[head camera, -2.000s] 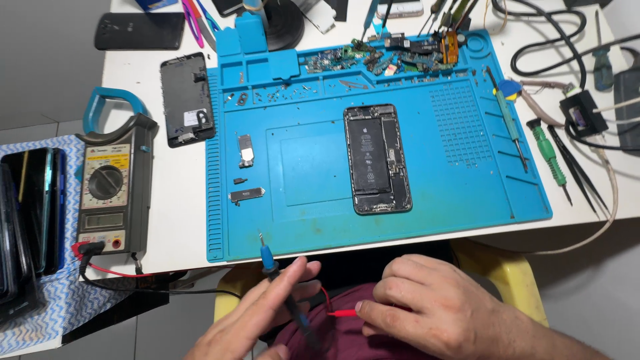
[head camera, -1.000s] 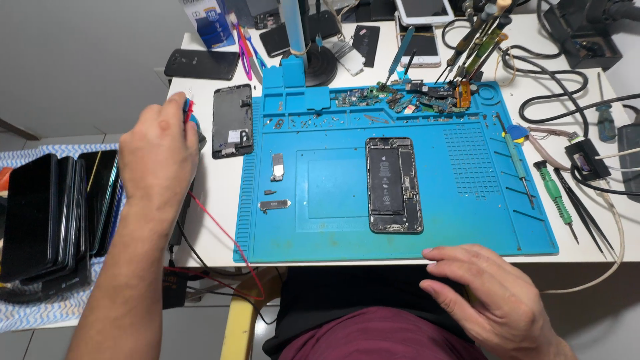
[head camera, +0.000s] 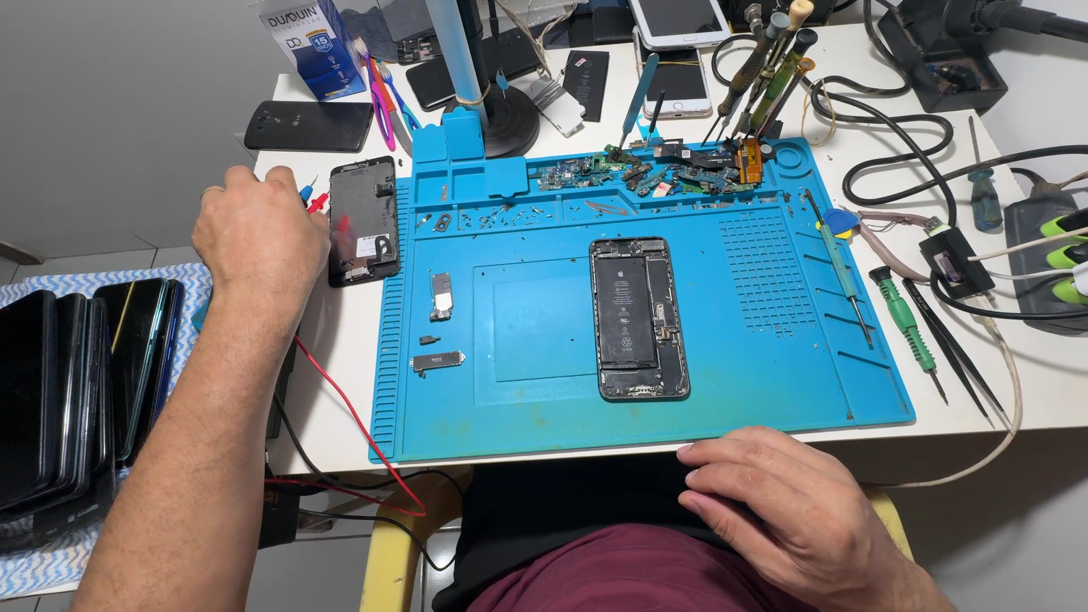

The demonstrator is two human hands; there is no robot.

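My left hand [head camera: 259, 238] reaches over the table's left side, back up and fingers curled. Red and blue multimeter probe tips [head camera: 317, 202] stick out past its fingers, so it holds or rests on the probes; its palm is hidden. The multimeter is hidden behind the hand and forearm. Beside the hand lies a phone's detached display assembly [head camera: 364, 223]. My right hand [head camera: 773, 501] hovers at the front edge of the blue silicone repair mat [head camera: 527, 433], fingers loosely bent and apart, holding nothing. An opened iPhone [head camera: 642, 319] with battery exposed lies on the mat, small metal brackets [head camera: 438, 360] to its left.
Circuit boards [head camera: 705, 170] fill the mat's back trays. Screwdrivers [head camera: 765, 76] stand behind; a green screwdriver [head camera: 908, 327] and black tweezers [head camera: 956, 348] lie right, among cables [head camera: 909, 127]. Stacked phones [head camera: 51, 391] sit at far left. Red and black leads [head camera: 357, 408] hang over the front edge.
Two seconds ago both hands were together at the front edge with the probes; my left hand has since moved to the far left, where the multimeter stood. My right hand has let go of the red probe.
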